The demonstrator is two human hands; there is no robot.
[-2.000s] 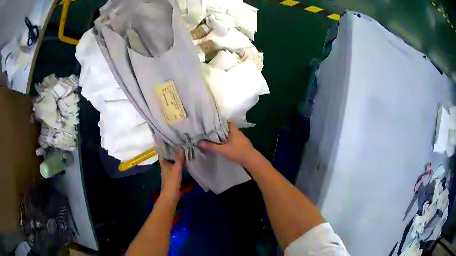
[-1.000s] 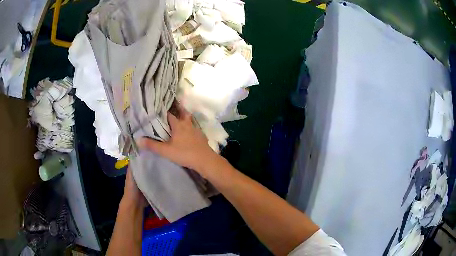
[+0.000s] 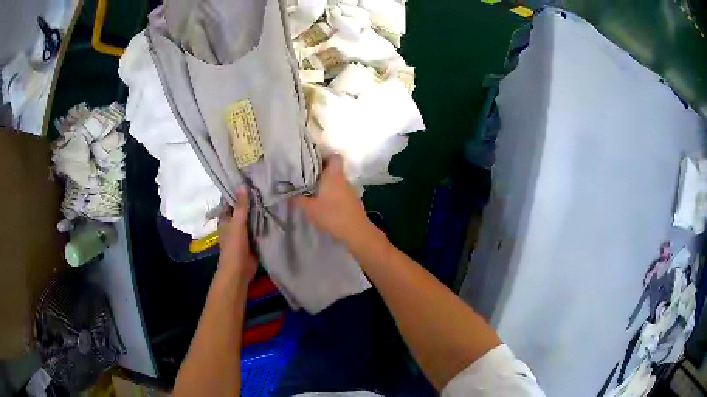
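The grey-beige bundle of cut pieces point(image 3: 275, 132) lies lengthwise over the white piles, its lower end hanging toward me. A yellow-tan bundle ticket point(image 3: 245, 133) lies face up on it. A narrow cloth tie point(image 3: 267, 200) goes round it below the ticket. My left hand point(image 3: 236, 233) holds the bundle's left edge at the tie. My right hand point(image 3: 333, 203) grips its right edge at the same height; some fingers are hidden by the cloth. White cut pieces point(image 3: 368, 116) lie loose beneath and to the right, with more flat white cloth point(image 3: 182, 182) on the left.
A pale cloth-covered table point(image 3: 597, 178) stands at right, with scraps point(image 3: 659, 333) at its near end. At left are a white pile point(image 3: 91, 167), a green bottle or roll point(image 3: 87, 246), a fan point(image 3: 74, 329) and black shears point(image 3: 50, 37). A blue basket point(image 3: 267, 368) sits low in front.
The bundle was tilted to show its layered right edge a second ago; now it lies flatter with the ticket facing up. My left hand has come up onto its left edge.
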